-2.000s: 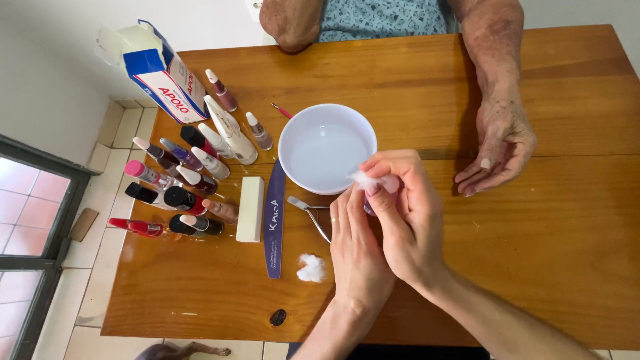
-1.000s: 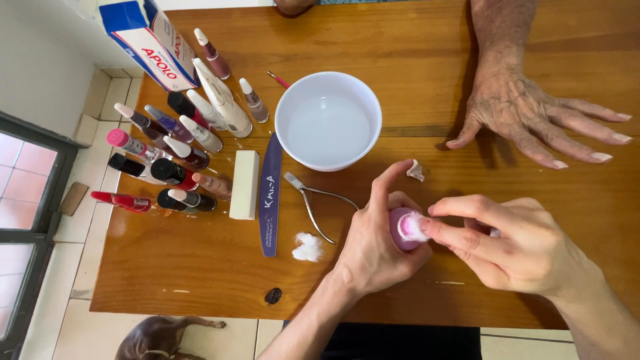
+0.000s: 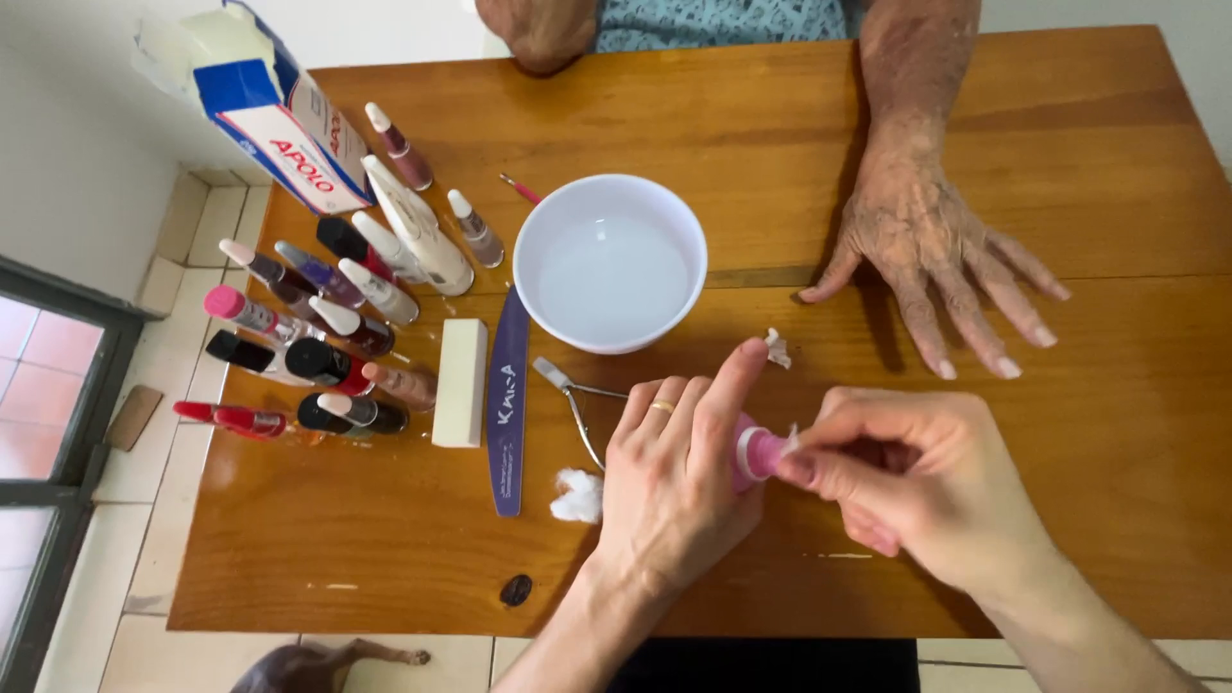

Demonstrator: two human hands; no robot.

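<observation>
My left hand [image 3: 674, 472], with a ring on one finger, holds a pink plastic bottle [image 3: 756, 452] tilted toward my right hand. The fingertips of my right hand [image 3: 895, 472] pinch a small bit of white cotton [image 3: 791, 441] at the bottle's mouth. To the left of my left hand lie a loose cotton tuft [image 3: 577, 496] and metal cuticle nippers [image 3: 580, 414], partly hidden by that hand. Beyond my hands stands a white bowl of clear liquid [image 3: 610, 265]. The other person's hand [image 3: 929, 250] rests palm down with fingers spread on the table at the right.
A purple nail file [image 3: 507, 414] and a white buffer block [image 3: 460, 383] lie left of the nippers. Several nail polish bottles [image 3: 327, 366] and an open cotton box [image 3: 298, 154] stand farther left. A used cotton scrap [image 3: 778, 348] lies on the wooden table [image 3: 366, 558]. A dog [image 3: 318, 666] is on the floor.
The other person's hand was curled at first and is now spread flat. My hands were together over cotton; they now hold the bottle with cotton at its mouth.
</observation>
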